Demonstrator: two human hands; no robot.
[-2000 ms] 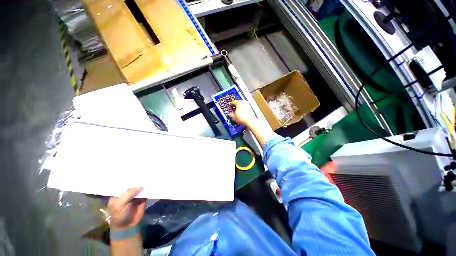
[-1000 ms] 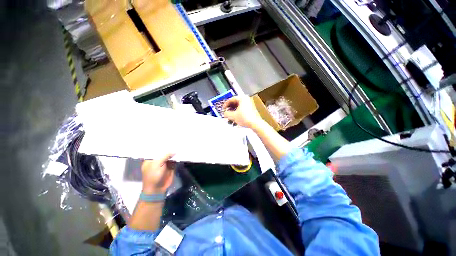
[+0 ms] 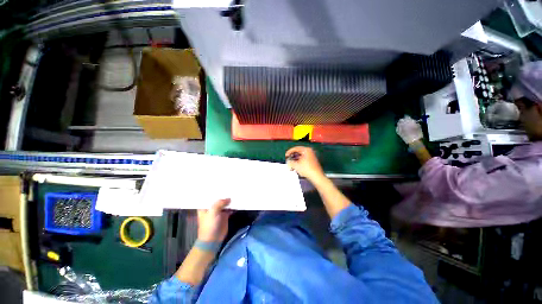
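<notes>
My left hand (image 3: 214, 221) holds a long white side cover panel (image 3: 229, 183) by its near edge, thumb on top. The panel lies roughly level in front of my body. My right hand (image 3: 304, 161) is at the panel's right end, fingers closed on small dark screws (image 3: 293, 157). The large white-grey inverter housing (image 3: 333, 29) stands beyond, with its finned heatsink (image 3: 303, 95) facing me. Red-orange support blocks (image 3: 267, 132) with a yellow piece (image 3: 302, 132) between them lie below the heatsink on the green mat.
On the green side table (image 3: 134, 261) at left are a blue screw bin (image 3: 73, 214), a yellow tape roll (image 3: 135, 231) and clear plastic film (image 3: 89, 288). A cardboard box (image 3: 169, 126) with clear wrap stands behind. A co-worker in pink (image 3: 475, 187) works at the right.
The view has turned from the side table to the housing. My right hand has left the screw bin with screws. My left hand has carried the panel along to the bench.
</notes>
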